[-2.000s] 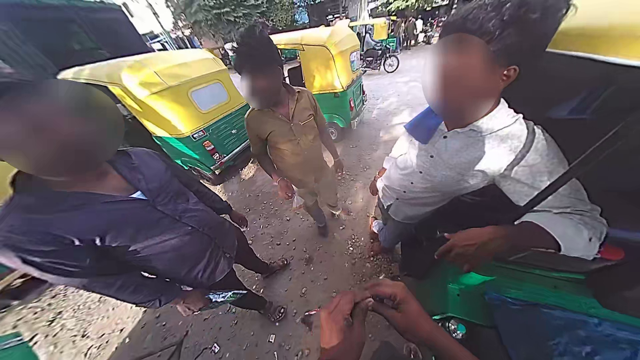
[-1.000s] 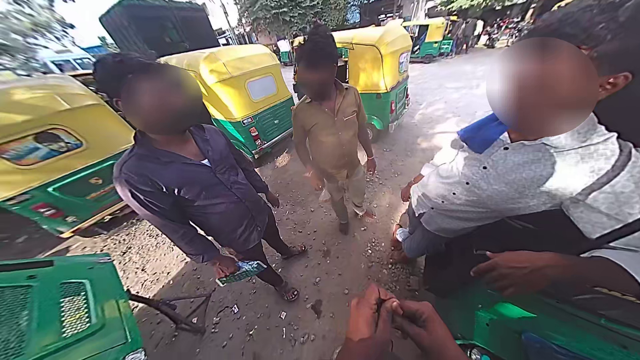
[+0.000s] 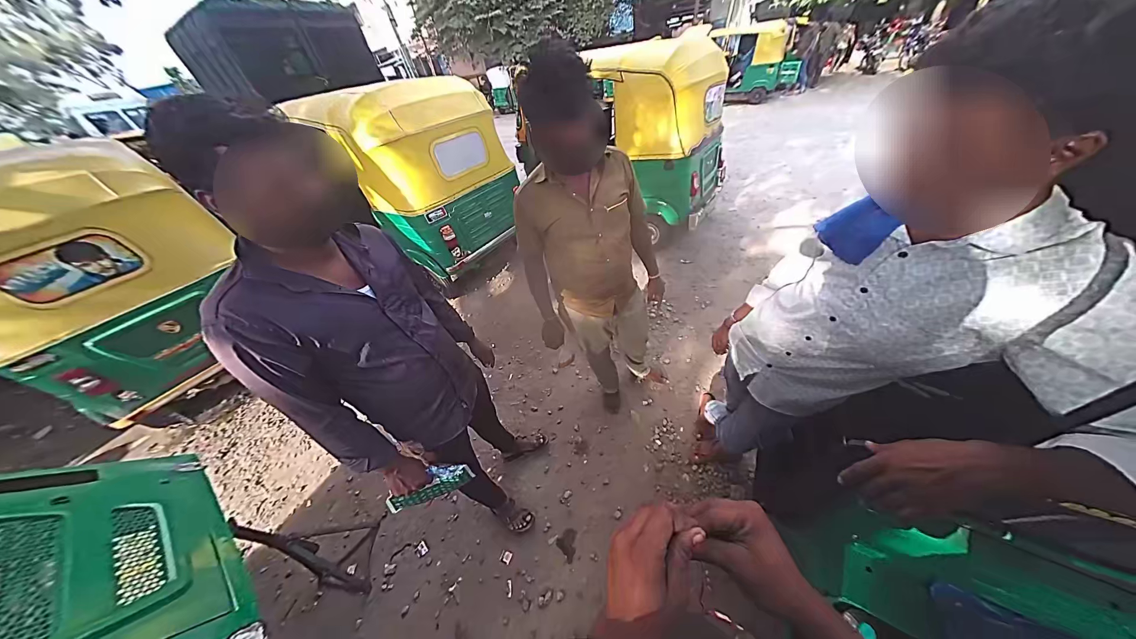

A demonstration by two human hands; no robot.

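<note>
Low in the view, just right of the middle, my left hand (image 3: 646, 561) and my right hand (image 3: 744, 543) meet with their fingertips pinched together. Whether something small lies between the fingers cannot be made out. Close to the right, a person in a light patterned shirt (image 3: 887, 302) leans over the green body of a vehicle (image 3: 896, 577); that person's hand (image 3: 905, 475) is near mine. On the left, a person in a dark shirt (image 3: 373, 328) holds a small green packet (image 3: 431, 488). A person in a tan shirt (image 3: 587, 231) stands between them.
Yellow and green auto rickshaws (image 3: 413, 160) are parked behind the people. A green vehicle panel (image 3: 115, 550) and a dark metal bar (image 3: 302, 555) stand at the lower left. Loose stones and scraps lie on the ground (image 3: 532, 532).
The view has swung to the left, bringing more of the parked rickshaws in. My hands stay together at the bottom. The person in the dark shirt now shows the green packet more fully.
</note>
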